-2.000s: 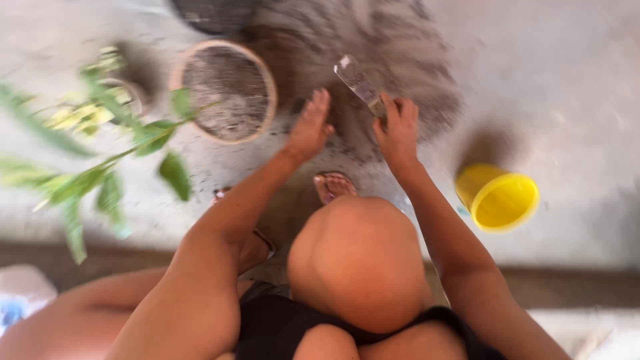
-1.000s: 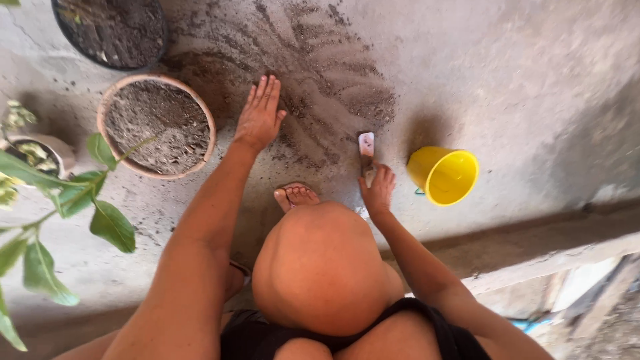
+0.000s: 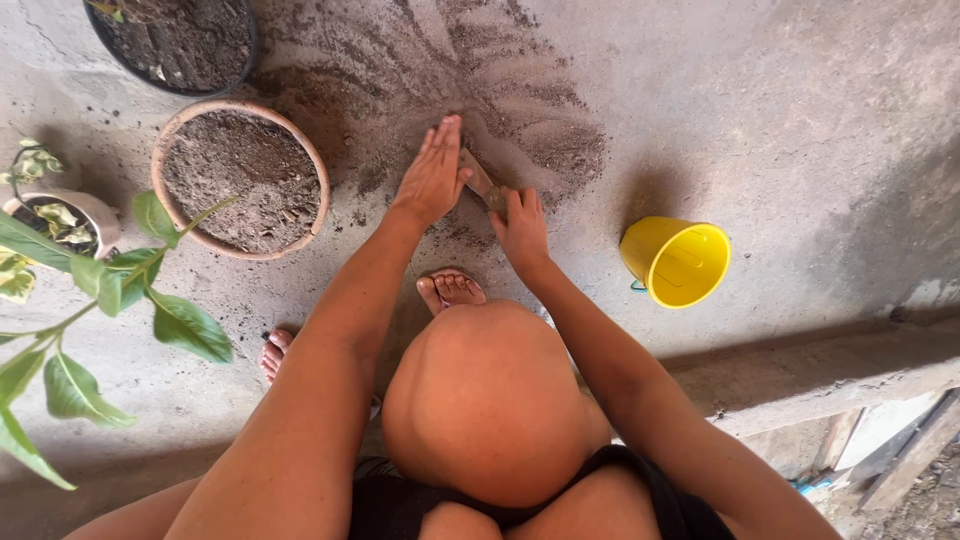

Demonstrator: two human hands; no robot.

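Observation:
My right hand (image 3: 521, 225) grips the near end of a small hand trowel (image 3: 482, 180), whose blade lies low over the concrete floor and points up and left. Against the blade's far end rests my left hand (image 3: 435, 174), palm down, fingers extended and close together, thumb toward the tool. Loose soil (image 3: 562, 146) is spread over the floor beyond and around both hands, with sweep marks in it. Left of my left hand stands a round terracotta pot (image 3: 321, 176) filled with dry soil. What lies under my left palm is hidden.
A yellow bucket (image 3: 658, 255) sits at the right. A dark pot (image 3: 251, 45) with soil is at the top left, a pale pot (image 3: 105, 217) with a small plant below it. Leafy stems (image 3: 191, 324) reach in from the left. A concrete ledge (image 3: 810, 375) runs at lower right.
My left hand, apart from the tool one second ago, now meets its blade. The trowel has turned from nearly upright in view to slanting up and left. The view has shifted.

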